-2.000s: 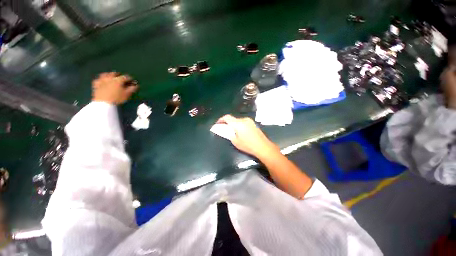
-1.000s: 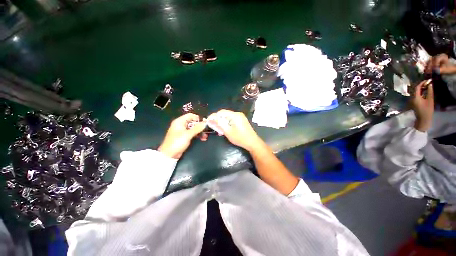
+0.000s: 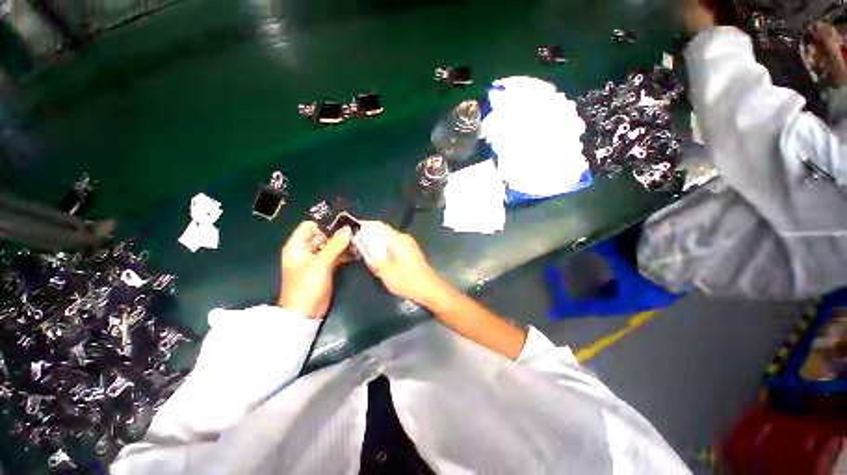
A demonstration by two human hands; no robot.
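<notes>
My left hand grips a small black-and-silver keychain by its plate, low over the green bench. My right hand pinches a small white wiping cloth against the keychain's right side; the fingers partly hide both. Another keychain shows just beyond my fingertips; whether it touches the held one I cannot tell. A single keychain lies left of it, and a crumpled white cloth lies further left.
A large keychain pile is at left. Two clear bottles stand beside loose cloth sheets and a cloth stack on a blue tray. A smaller pile lies near a coworker's sleeve. Single keychains lie farther back.
My left hand has come from the far left to my right hand and now holds a keychain against the cloth. The view has shifted. The coworker's arm has reached farther across the bench.
</notes>
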